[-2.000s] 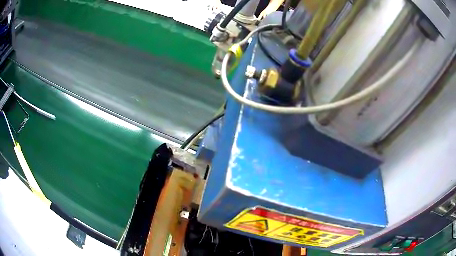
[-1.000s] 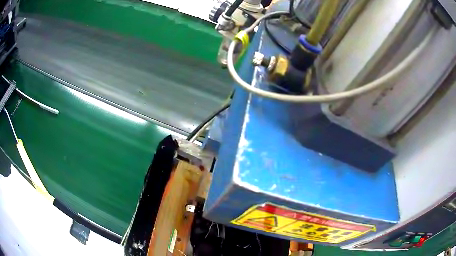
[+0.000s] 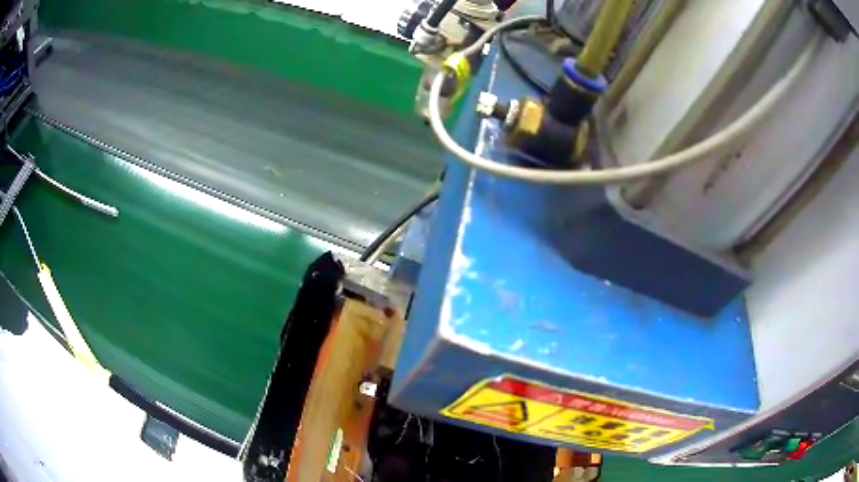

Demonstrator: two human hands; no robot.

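Observation:
The blue press head [image 3: 584, 311] fills the centre right, with a yellow and red warning label [image 3: 575, 414] on its front edge. Below and left of it, the orange-tan fixture block [image 3: 330, 405] stands beside a black cover strip [image 3: 299, 367]. Black sheet material [image 3: 452, 457] lies under the press head, at the bottom edge. Neither of my hands is in the picture. What lies under the press head is mostly hidden by it.
A green conveyor belt [image 3: 170, 292] runs across the left. A yellow-white stick tool [image 3: 64, 315] with a cord lies at its near edge, beside a white cover [image 3: 66, 424]. A pale hose [image 3: 603, 175] loops over the press. A control panel [image 3: 772, 446] is lower right.
The view has shifted slightly, so the press and fixture sit a little further right in the picture. Nothing else has visibly moved.

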